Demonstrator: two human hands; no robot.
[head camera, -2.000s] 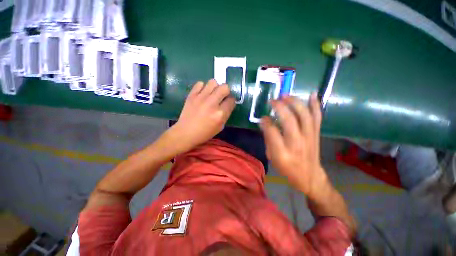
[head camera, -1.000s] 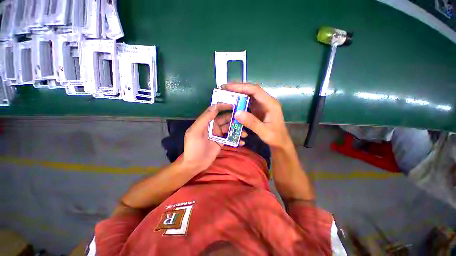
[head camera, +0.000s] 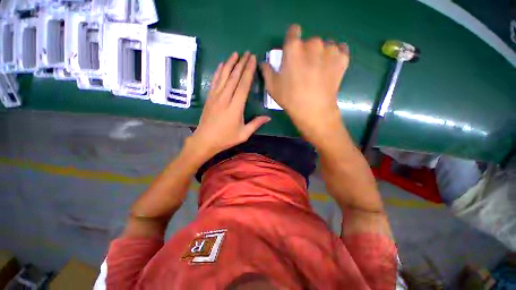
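A white housing (head camera: 272, 85) lies on the green bench, mostly hidden under my right hand (head camera: 310, 76). Only its left part shows, smooth and white. My right hand is over it, fingers bent and palm down; whether they grip it is hidden. My left hand (head camera: 227, 107) is flat at the bench's near edge, left of the housing, fingers stretched out, holding nothing visible. The separate white frame and the blue part seen before do not show now.
White frames (head camera: 160, 68) stand in overlapping rows at the left of the bench (head camera: 226, 25). A mallet (head camera: 390, 85) with a yellow-green head lies at the right, its black grip past the near edge. A red stool (head camera: 410, 180) and a person's clothed leg (head camera: 457, 174) are at the lower right.
The unit with the blue part was held in both hands at the bench edge. Now my right hand is over a white housing on the bench, and my left hand has moved off leftward, open.
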